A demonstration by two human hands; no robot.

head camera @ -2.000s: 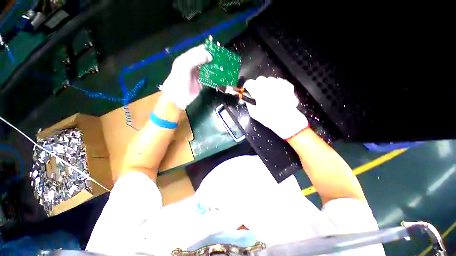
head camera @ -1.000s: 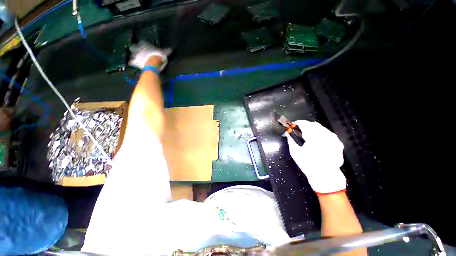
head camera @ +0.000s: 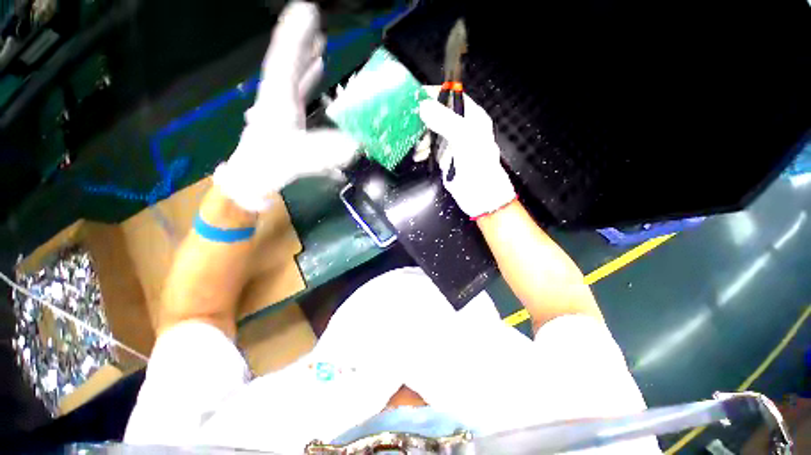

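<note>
A green printed circuit board is held up over the black tray, its face bright with glare. My right hand, in a white glove, grips the board's right edge. It also holds the diagonal cutters, with orange and black handles and jaws pointing up, away from the board. My left hand, gloved, is at the board's left side with fingers spread and thumb stretched towards its lower left edge. It grips nothing; whether the thumb touches the board is unclear.
A carton with silvery metal parts stands at lower left. A pale metal handle is beside the tray. The large black box fills the upper right. A blue coiled cord lies left. Bright specks dot the tray.
My left hand has come back from the conveyor to the area over the tray. A board is now in my right hand, and the cutters have swung to point up.
</note>
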